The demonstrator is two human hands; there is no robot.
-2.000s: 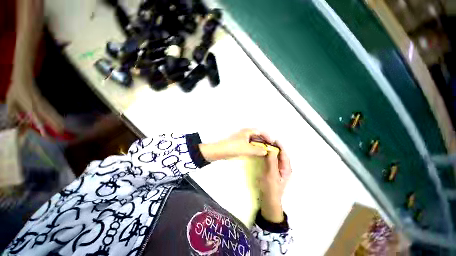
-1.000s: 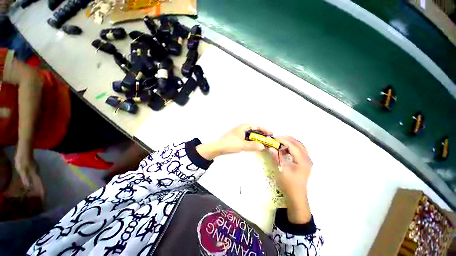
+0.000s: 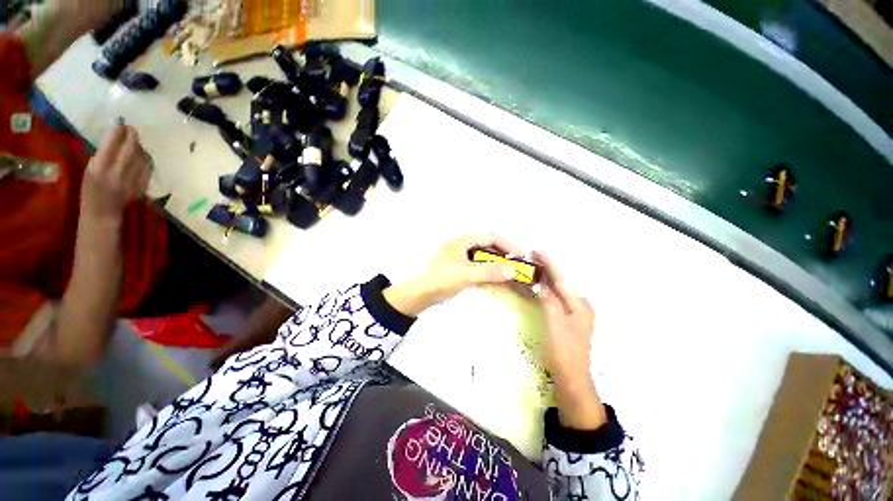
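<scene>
My left hand (image 3: 452, 271) holds the left end of a black housing with a yellow battery (image 3: 504, 264) seated along it, over the white bench. My right hand (image 3: 566, 318) has its fingers at the right end of the same unit. The battery's yellow face is turned up towards me. Whether leads are tucked in is hidden by my fingers. Black housings (image 3: 311, 161) lie heaped on the bench at the left.
The green conveyor (image 3: 587, 98) runs beyond the bench rail with spaced filled units (image 3: 779, 189). An open battery box (image 3: 789, 431) stands at lower right. A neighbour's arm (image 3: 103, 210) reaches over the bench at left, near cardboard (image 3: 343, 22) with amber parts.
The unit stays between both hands; my right fingers have moved in closer to its right end. The belt units have shifted right in view. The neighbour's arm has risen to the bench edge.
</scene>
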